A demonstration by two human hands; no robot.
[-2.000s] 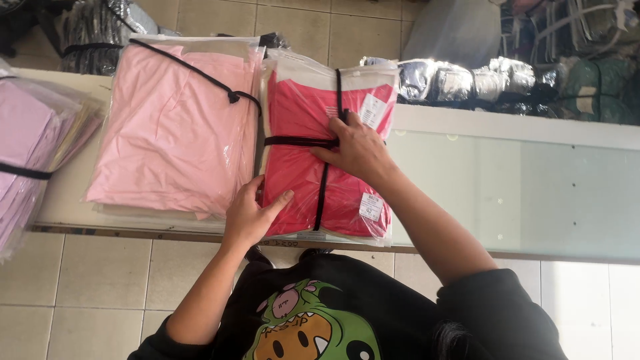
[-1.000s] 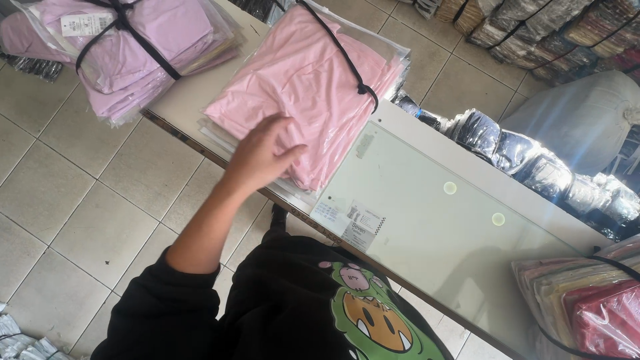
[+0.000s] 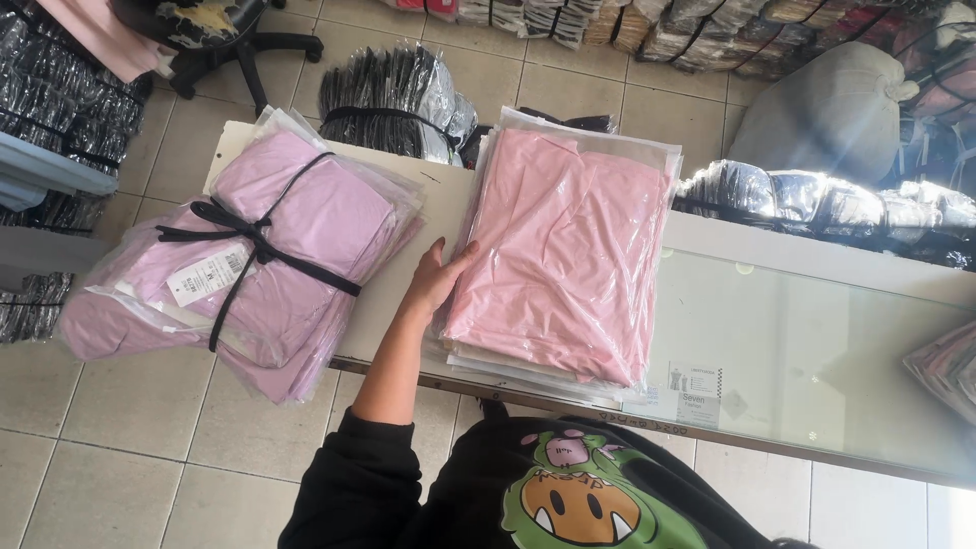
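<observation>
A stack of pink garments in clear plastic bags lies on the glass-topped counter, with no cord around it. My left hand rests against the stack's left edge, thumb on the plastic and fingers at its side; whether it grips is unclear. To the left, a bundle of lilac bagged garments is tied with a black cord in a bow and carries a white tag. It overhangs the counter's front edge. My right hand is out of view.
Part of another bagged bundle lies at the counter's right end. Behind the counter stand dark bagged bundles, silvery packs and a large full sack. A black office chair base is at the upper left.
Two seconds ago both hands were on a tied red bundle beside the pink stack; it is gone from that spot. My left hand has moved from atop the pink stack to its left edge. The view has turned.
</observation>
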